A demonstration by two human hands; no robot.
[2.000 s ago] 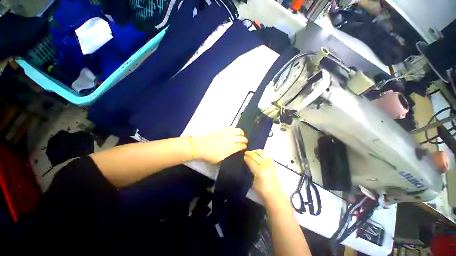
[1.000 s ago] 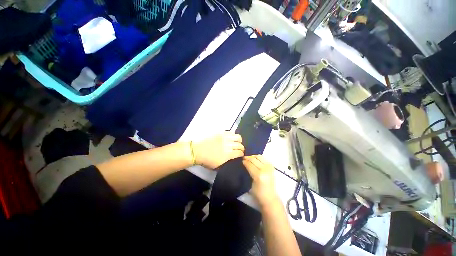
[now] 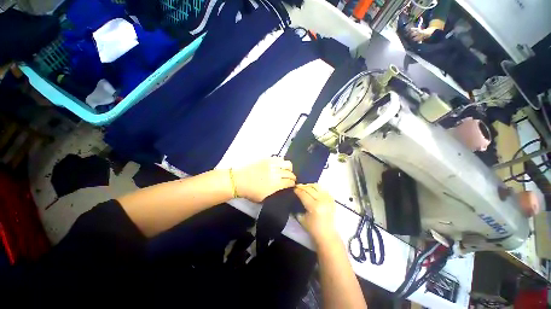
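Note:
My left hand (image 3: 264,179) and my right hand (image 3: 315,206) meet at the fingertips on a dark strip (image 3: 275,212) at the table's front edge. Both hold the cloth, and the strip's near end hangs towards my lap. Navy cloth (image 3: 309,158) lies beyond my fingers and reaches the needle area of the white sewing machine (image 3: 432,163). The needle itself is too small to tell. The dark strip runs on past the machine's left end. Black-handled shears (image 3: 366,240) lie beside the machine bed.
Navy panels (image 3: 205,114) spread over the white table (image 3: 266,124) at left. A turquoise basket (image 3: 115,113) with blue cloth stands at upper left. A pink thread cone (image 3: 472,134) is behind the machine. Another person's hand (image 3: 426,31) shows at the top right. A small tray (image 3: 444,285) is at lower right.
The strip's near end has narrowed and folded below my hands, baring some white table edge. My hands stay together at nearly the same place. Another person's hand has come into view at the top right.

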